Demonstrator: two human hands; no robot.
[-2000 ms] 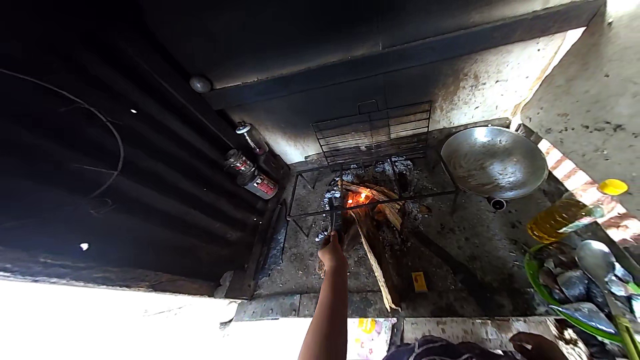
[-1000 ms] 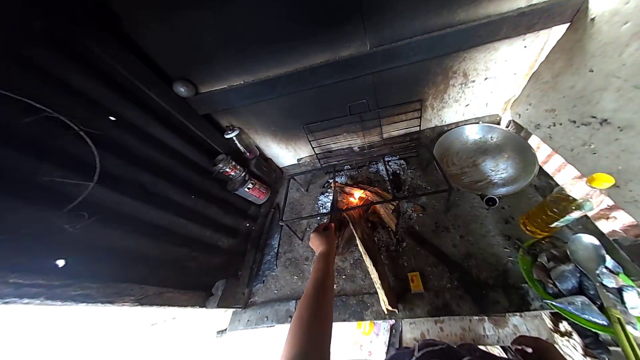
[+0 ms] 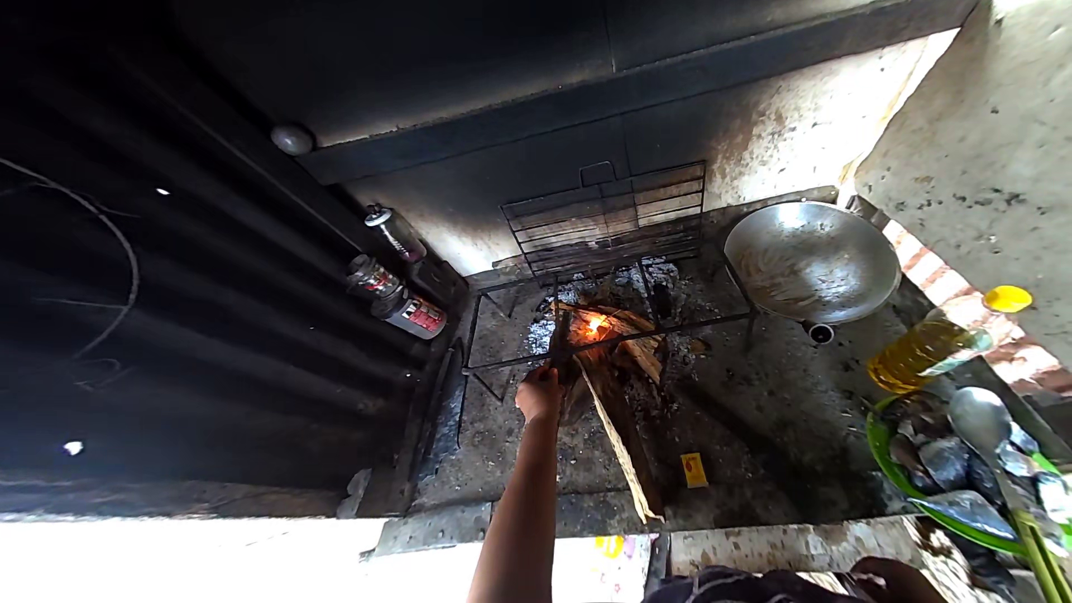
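Note:
My left hand (image 3: 538, 394) reaches up from the bottom edge and is closed around the near end of a dark, charred-looking stick (image 3: 561, 331), whose far end lies at the left of the fire. Small flames (image 3: 596, 325) burn among split firewood (image 3: 641, 352) under a metal pot stand (image 3: 708, 323). A long pale-edged piece of firewood (image 3: 615, 435) runs from the fire toward me. At the bottom right, a dark, dim shape (image 3: 896, 579) may be my right hand; what it holds does not show.
A wire grill rack (image 3: 607, 213) leans at the back wall. On the right are a metal wok (image 3: 812, 264), an oil bottle (image 3: 930, 347) and a green basin (image 3: 883, 469) holding fish and a ladle (image 3: 980, 419). Jars (image 3: 410, 310) stand left; a yellow box (image 3: 693, 470) lies nearer.
My left hand stays by the left side of the fire, around the dark stick. The flames look smaller than two seconds ago.

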